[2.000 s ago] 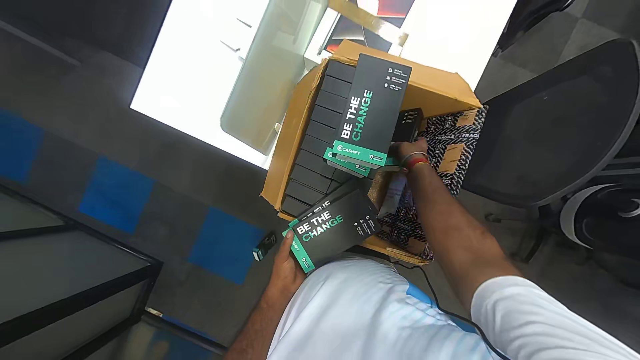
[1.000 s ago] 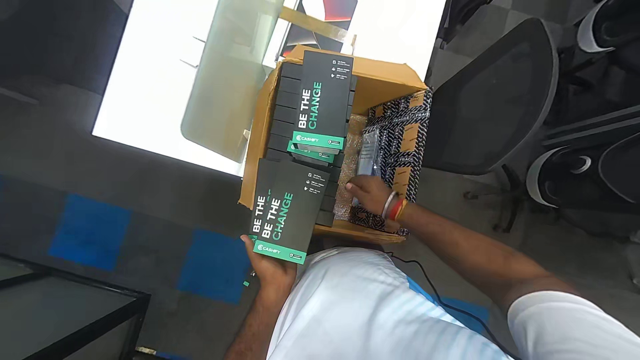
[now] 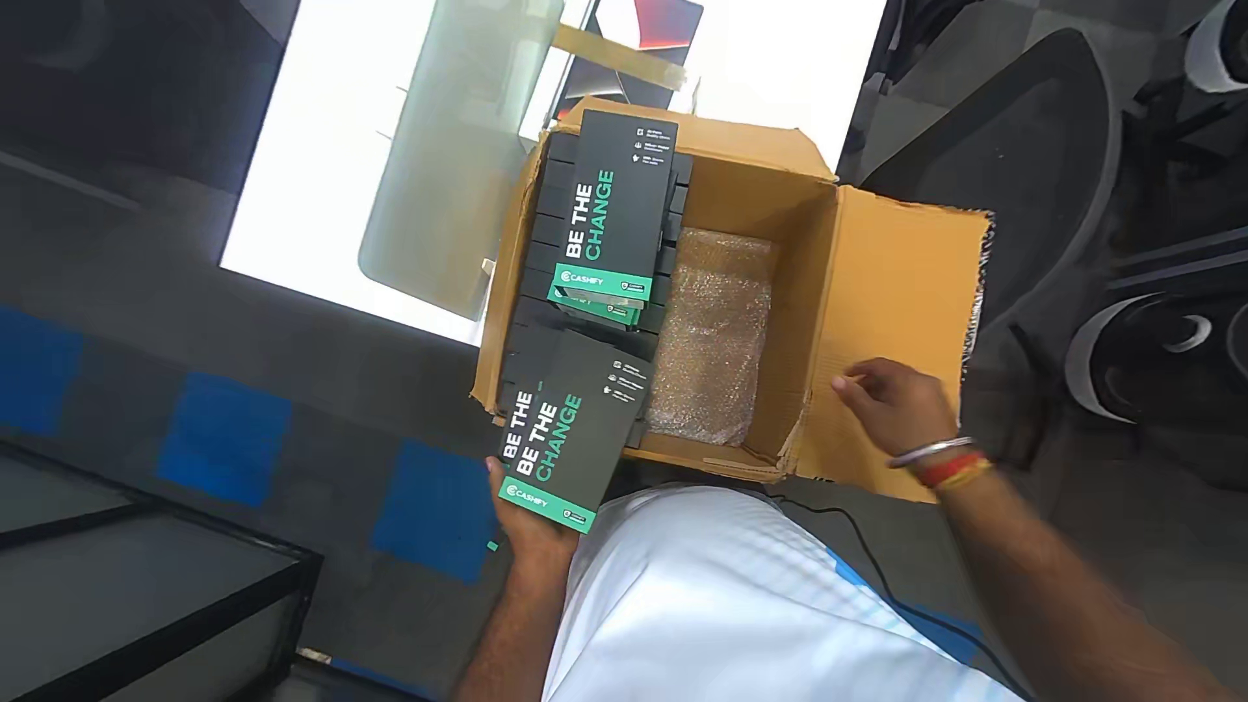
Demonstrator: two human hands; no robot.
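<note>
My left hand (image 3: 534, 517) holds a stack of black-and-green printed boxes (image 3: 575, 429) from below, over the near left corner of an open cardboard carton (image 3: 814, 302). More boxes of that kind (image 3: 624, 195) lie on top of a tightly packed row of dark boxes (image 3: 549, 229) along the carton's left side. Bubble wrap (image 3: 712, 331) covers the bottom on the right side. My right hand (image 3: 897, 405), with a metal bangle and red and yellow threads at the wrist, is over the folded-out right flap (image 3: 892, 292). Its fingers are curled; whether they touch the flap is unclear.
A bright white table (image 3: 331, 175) with a translucent panel (image 3: 458, 156) stands beyond the carton. Mesh office chairs (image 3: 1014, 166) are at the right. A dark cable (image 3: 858, 536) runs near my white clothing. A black-framed glass piece (image 3: 156, 575) is at lower left.
My right hand has moved right, out of the carton. The patterned right flap, inside the carton before, is now folded outward, showing the bubble wrap. My left hand still holds its boxes.
</note>
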